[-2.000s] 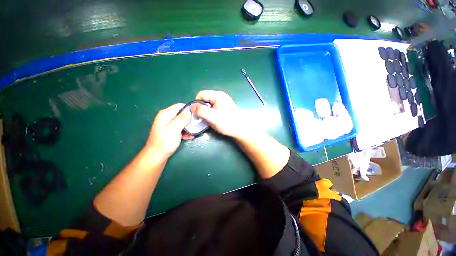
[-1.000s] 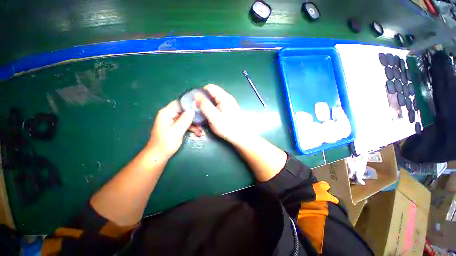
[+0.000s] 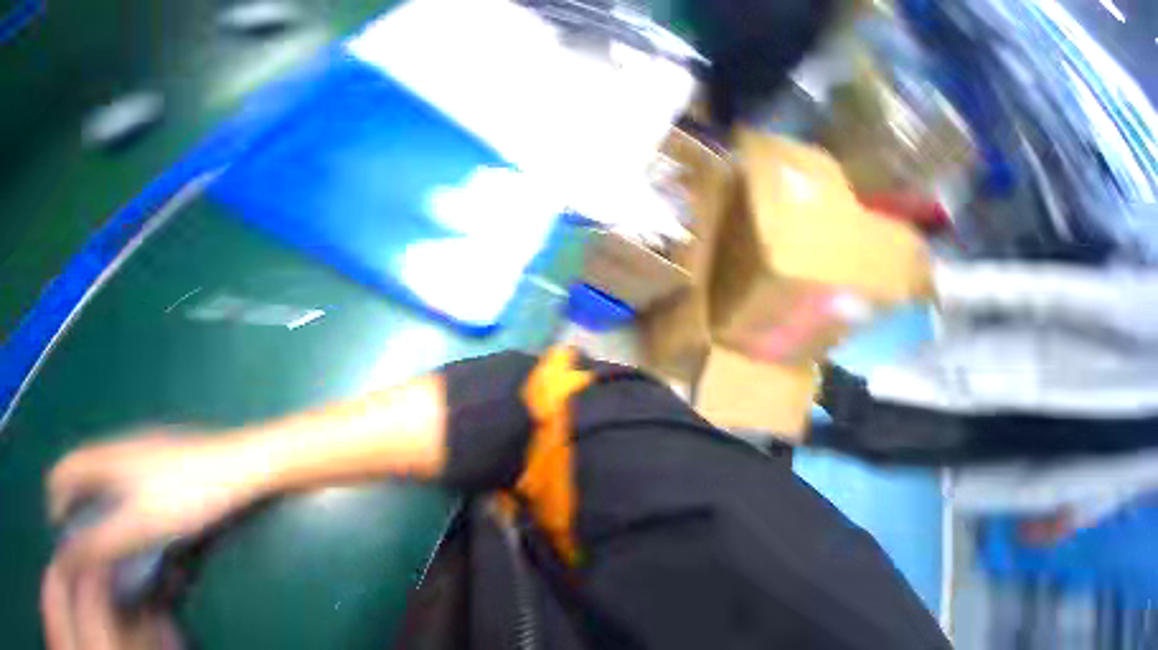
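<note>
The picture is strongly blurred. My right hand (image 3: pixel 146 489) is at the lower left, its fingers around a dark round housing (image 3: pixel 140 574). My left hand (image 3: pixel 83 612) is at the lower left corner, cut off by the bottom edge, with its fingers against the same housing. The housing's face and any disc in it cannot be made out. The blue tray (image 3: pixel 324 165) lies beyond my right forearm, with white discs (image 3: pixel 476 248) piled at its near right end. A blurred thin tool (image 3: pixel 254 311) lies left of the tray.
A white sheet (image 3: pixel 559 89) lies beyond the tray. Open cardboard boxes (image 3: pixel 813 241) stand right of the bench. Two blurred units (image 3: pixel 123 118) sit on the green strip past the blue edge. A person's dark-clad part (image 3: pixel 762 45) shows at the top; blurred grey-white shapes fill the right.
The view has swung to the right, so my hands and the tray now appear farther left. More boxes and floor show at right. The dark parts at far left have left the picture.
</note>
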